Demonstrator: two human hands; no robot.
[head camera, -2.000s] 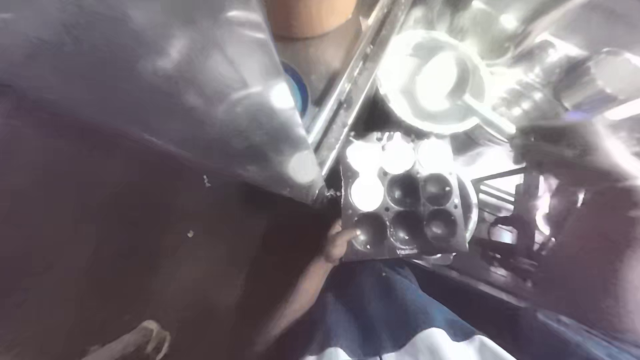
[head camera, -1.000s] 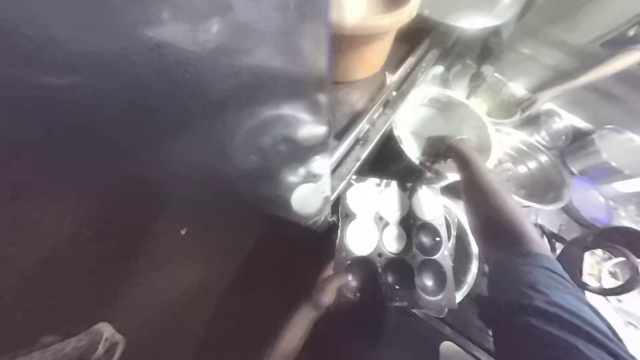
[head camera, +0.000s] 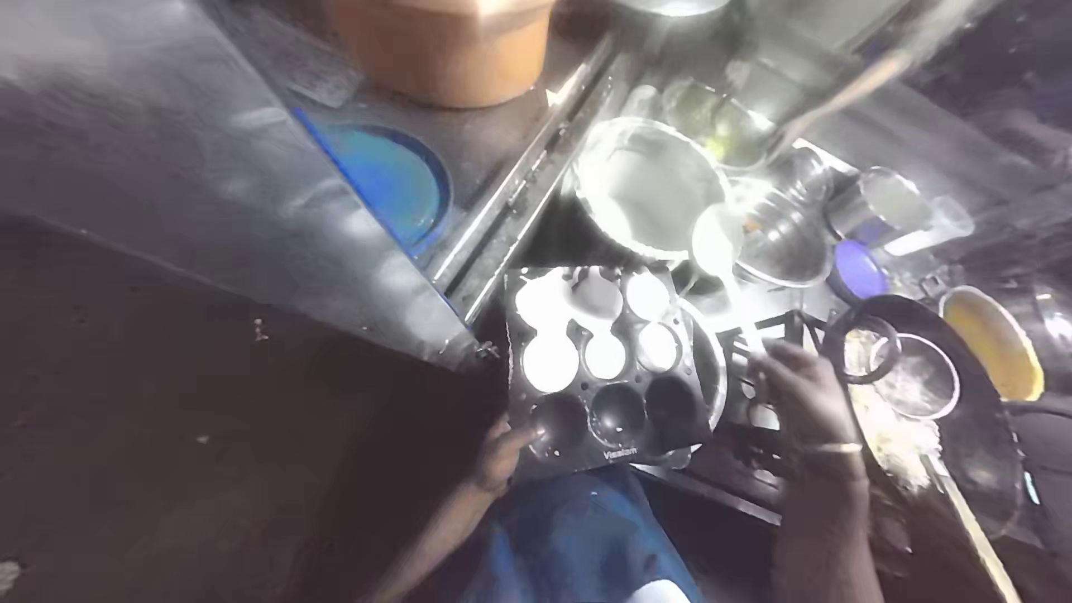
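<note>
My left hand (head camera: 502, 452) grips the lower left corner of a dark mould tray with round cavities (head camera: 578, 465). White batter (head camera: 550, 362) fills the upper and middle rows; the row nearest me is dark and unfilled. In my right hand (head camera: 800, 394), right of the tray, is the handle of a ladle (head camera: 716, 239), its bowl coated white and held by the rim of a large metal pot (head camera: 653, 188). Glare hides what the ladle's bowl holds. Part of a round pale rim (head camera: 712, 360) shows under the tray's right side.
An orange-brown tub (head camera: 444, 59) and a blue round lid or dish (head camera: 394, 184) sit at the upper left. Metal vessels (head camera: 783, 234), a purple bowl (head camera: 860, 270), a yellow dish (head camera: 992, 343) and a large dark pan (head camera: 971, 419) crowd the right. Another person's arm (head camera: 854, 88) reaches in at upper right.
My right hand has moved back from the big pot toward me, with the ladle now plainly visible. The middle row holds more white batter than two seconds ago. The view has shifted.
</note>
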